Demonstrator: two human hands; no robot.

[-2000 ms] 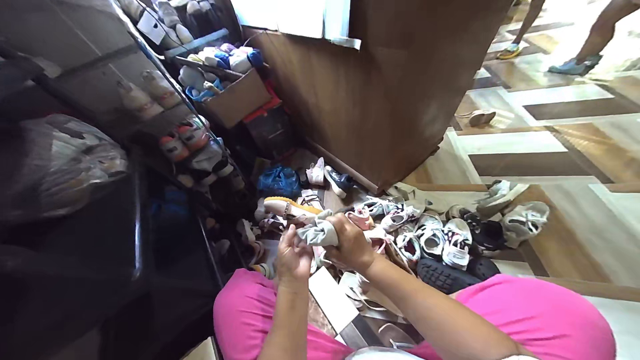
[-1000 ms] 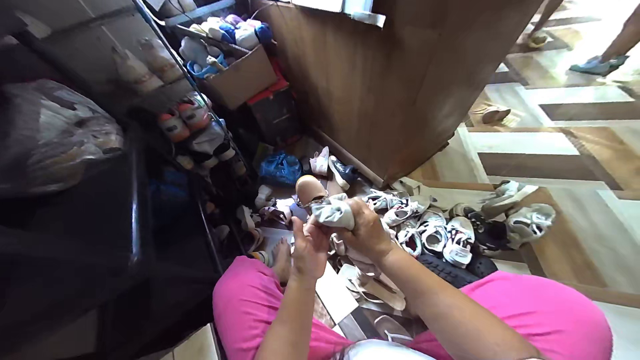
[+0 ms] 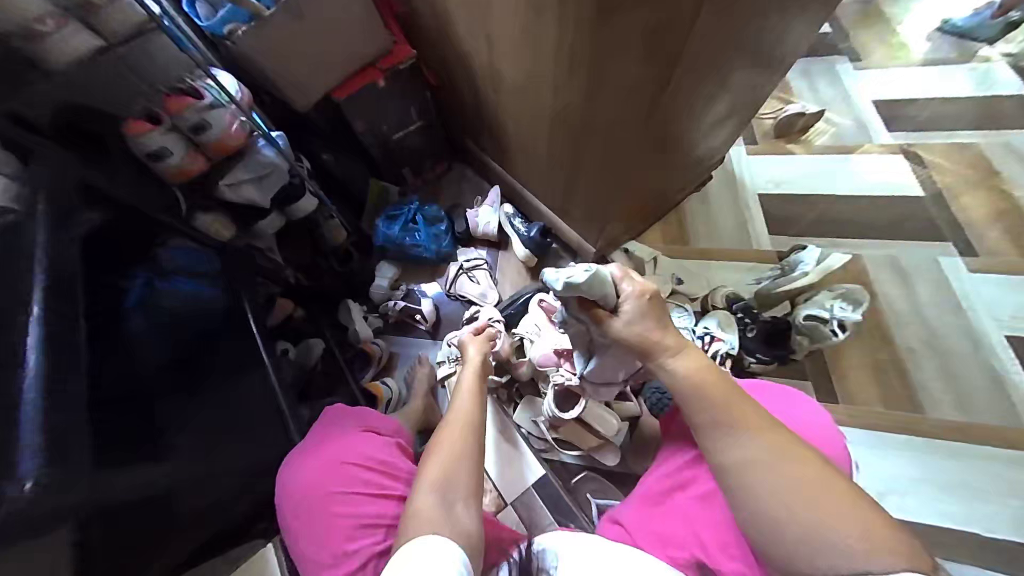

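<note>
My right hand (image 3: 640, 316) grips a crumpled light grey cloth (image 3: 582, 284), which hangs down over the shoe pile. Lower and to the left, my left hand (image 3: 478, 342) is at a light beige shoe (image 3: 450, 356) in the pile; its fingers are bent, and whether they grip the shoe is not clear. Pink shoes (image 3: 546, 324) lie between the two hands. Beige strappy sandals (image 3: 588, 424) are below them. A flat sandal with dark straps (image 3: 472, 278) rests above my left hand.
A rack with orange-and-white shoes (image 3: 188, 132) stands at left. A blue plastic bag (image 3: 414, 230) lies near a pink sneaker (image 3: 484, 214) and a black sneaker (image 3: 524, 234). A wooden panel (image 3: 592, 96) rises behind. White sneakers (image 3: 830, 316) sit on the patterned floor at right.
My hands, together at the grey cloth before, are now apart. My left hand has moved down to the shoes, while my right hand keeps the cloth. The view has moved closer to the pile.
</note>
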